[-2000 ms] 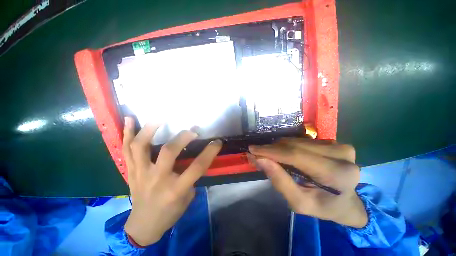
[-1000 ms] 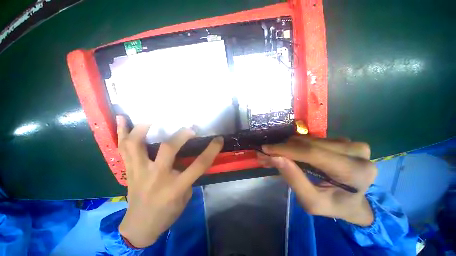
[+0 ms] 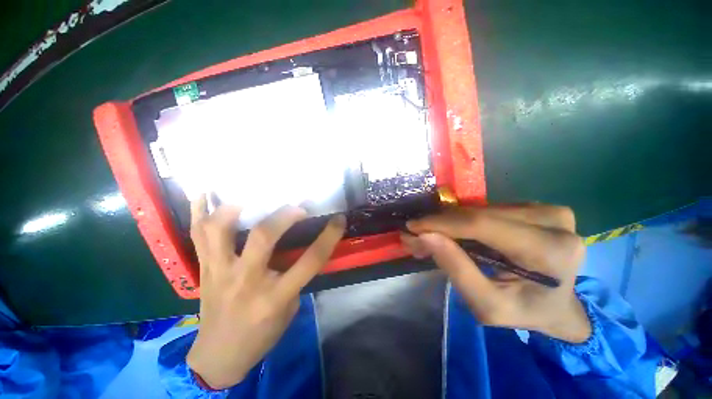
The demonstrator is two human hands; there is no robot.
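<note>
The open tablet [image 3: 312,74] lies inside up in the red foam tray [image 3: 461,109]. Its large battery [image 3: 250,140] glares white, and the mainboard [image 3: 398,187] is at the right end. A small green board [image 3: 186,92] is at the far left corner. My left hand [image 3: 254,273] lies palm down with fingers spread over the tablet's near edge and battery, holding nothing. My right hand [image 3: 507,261] holds black tweezers [image 3: 511,267] like a pen at the near long edge, right of my left fingers. The tweezer tips are hidden at the fingertips.
The glossy dark green worktop [image 3: 562,148] surrounds the tray. A dark strip with a chipped white edge [image 3: 58,31] crosses the far left corner. Yellow-black edging [image 3: 613,235] shows at the worktop's near right. Blue sleeves and clothing [image 3: 273,358] fill the near side.
The tray and tablet have shifted left in the view and turned slightly. My right hand with the tweezers sits farther right along the near edge. My left hand stays spread in nearly the same pose.
</note>
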